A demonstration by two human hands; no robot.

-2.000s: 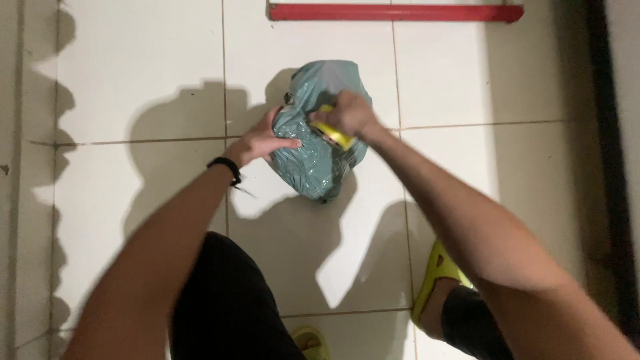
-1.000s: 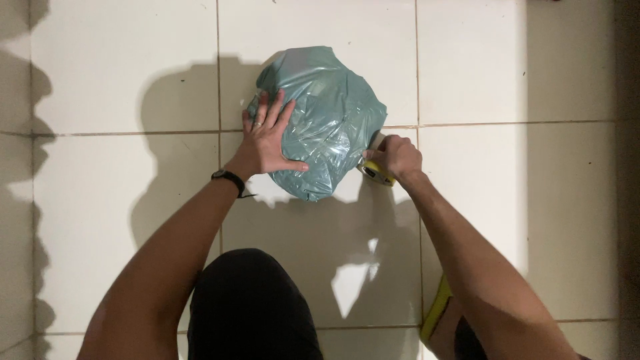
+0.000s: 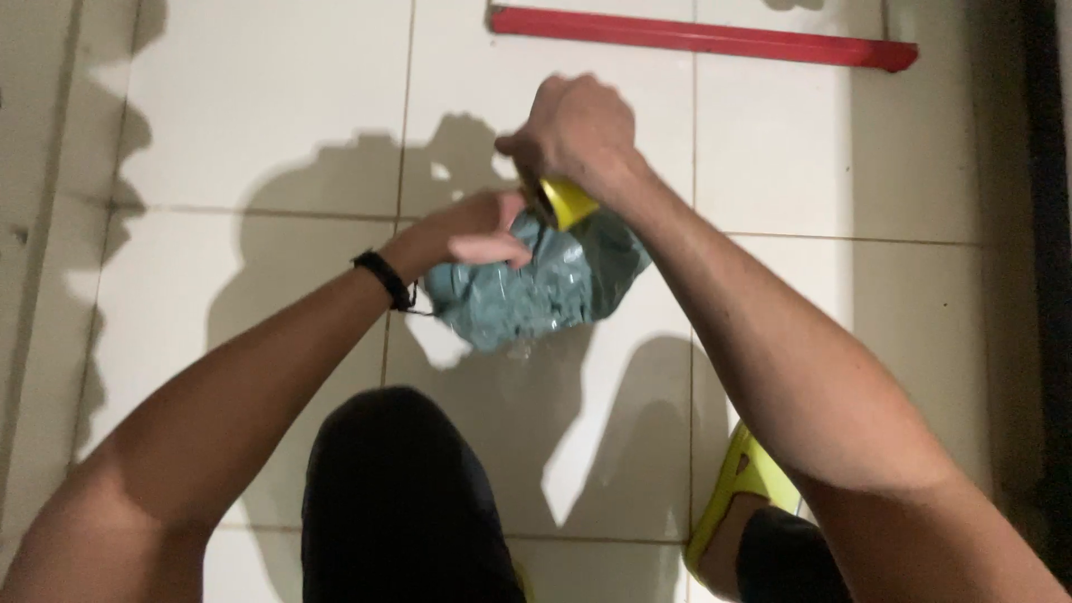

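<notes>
A bundle wrapped in a grey-green plastic bag [image 3: 536, 285] lies on the tiled floor in front of my knee. My left hand [image 3: 494, 228], with a black band at the wrist, is at the bag's upper left edge, its thumb over the plastic. My right hand [image 3: 578, 126] is raised at the bag's far side, closed around a yellow roll [image 3: 568, 203], which looks like a tape roll. The roll's near end shows over the top of the bag; my fingers hide the rest. Whether a strip runs from the roll to the bag cannot be told.
A red bar [image 3: 703, 38] lies across the floor beyond the bag. My knee in dark cloth [image 3: 402, 494] is close in front, and a yellow-green clog [image 3: 737, 494] is on my foot at the lower right. A pale wall edge [image 3: 42, 251] runs along the left.
My right hand with the yellow roll has moved from the bag's right side to its far side. My left hand no longer lies spread on top of the bag. The red bar is back in view.
</notes>
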